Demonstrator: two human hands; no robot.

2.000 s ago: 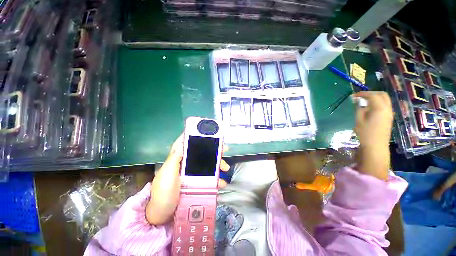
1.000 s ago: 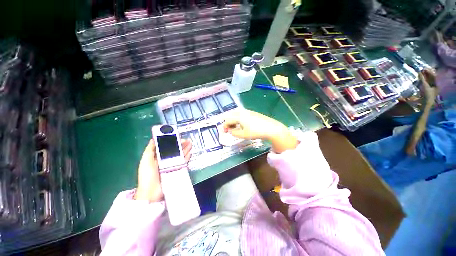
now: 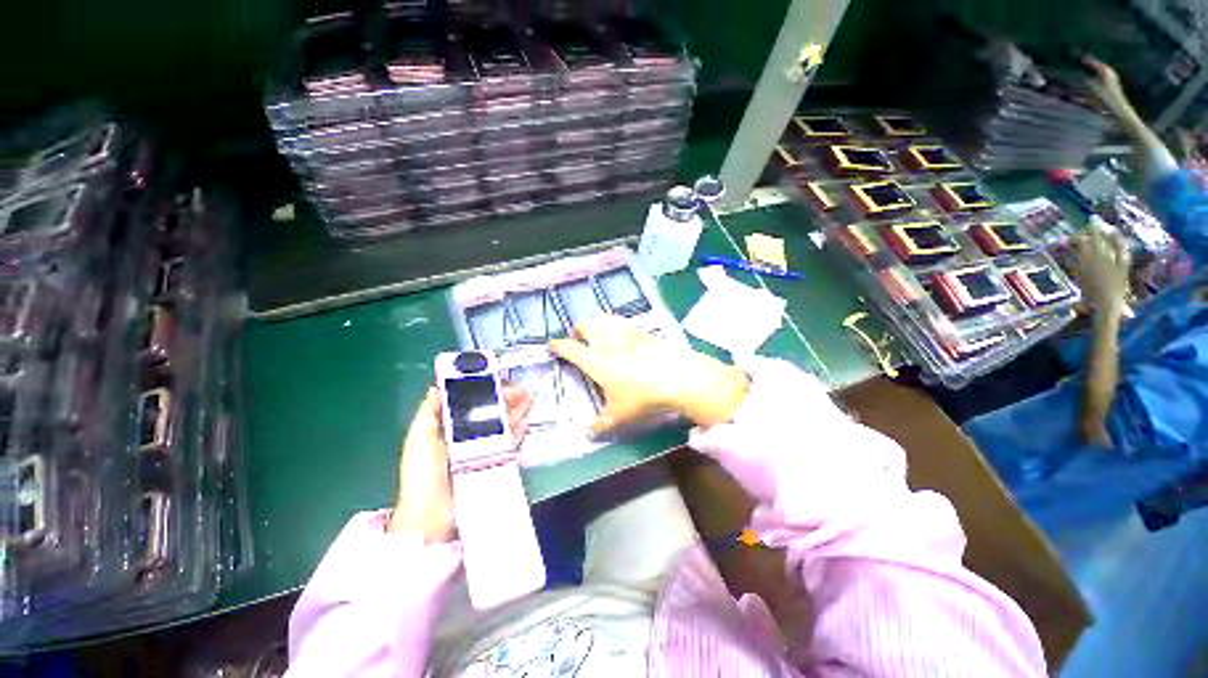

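My left hand (image 3: 427, 464) holds an open flip phone (image 3: 497, 523), its dark screen and round dark disc facing up. The lower half looks washed out to white. My right hand (image 3: 649, 375) is over the lens sheet (image 3: 466, 294), fingers spread, with fingertips down among the dark-framed panes. Whether the fingers touch or pinch a pane cannot be told. A white wipe (image 3: 735, 315) lies on the green bench right of the sheet.
White bottles (image 3: 670, 236) stand by the pale post (image 3: 782, 93), near a blue pen (image 3: 751, 266) and yellow pad (image 3: 766, 249). Blister trays stand left (image 3: 119, 397), back (image 3: 490, 146) and right (image 3: 927, 239). A co-worker in blue (image 3: 1113, 424) is at the right.
The white wipe now lies on the bench. My right hand has moved from the bench's right side to the sheet. The view has turned right, and the phone sits lower and farther from the camera.
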